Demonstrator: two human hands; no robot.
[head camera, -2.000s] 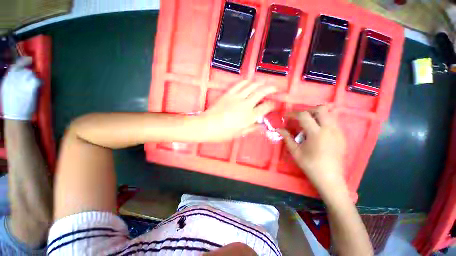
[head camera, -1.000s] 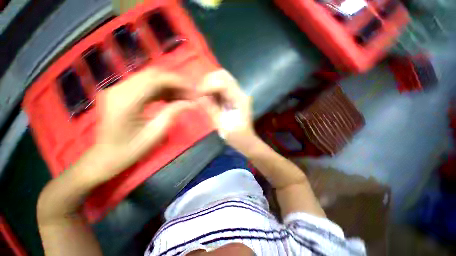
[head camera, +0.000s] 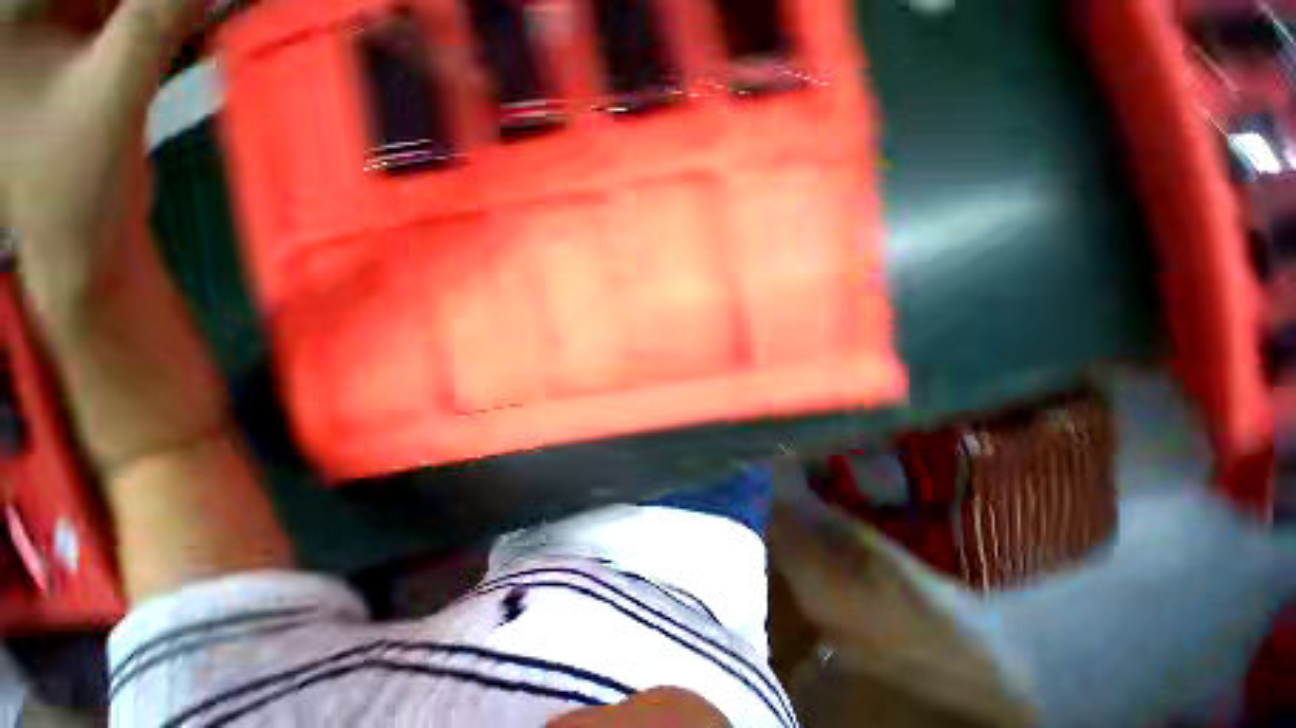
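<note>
The red-orange foam tray (head camera: 597, 306) lies on the dark green bench, blurred. Several dark phones (head camera: 408, 88) stand in a row in its far pockets, their upper ends cut off by the top edge. The near-row pockets show no phones. My left hand (head camera: 88, 107) is at the upper left, beyond the tray's left side, blurred and partly cut off by the picture's edge. Its fingers and anything in them cannot be made out. My right hand is out of the picture.
A neighbouring tray with phones (head camera: 1187, 242) is at the right, and another red tray (head camera: 64, 519) is at the left edge. The dark green bench (head camera: 995, 213) runs between them. A brown stool seat (head camera: 1040, 491) is at the lower right, beside the bench.
The view has turned, so the tray sits straighter and further right. My left hand has moved off the tray to the upper left. My right hand has left the picture.
</note>
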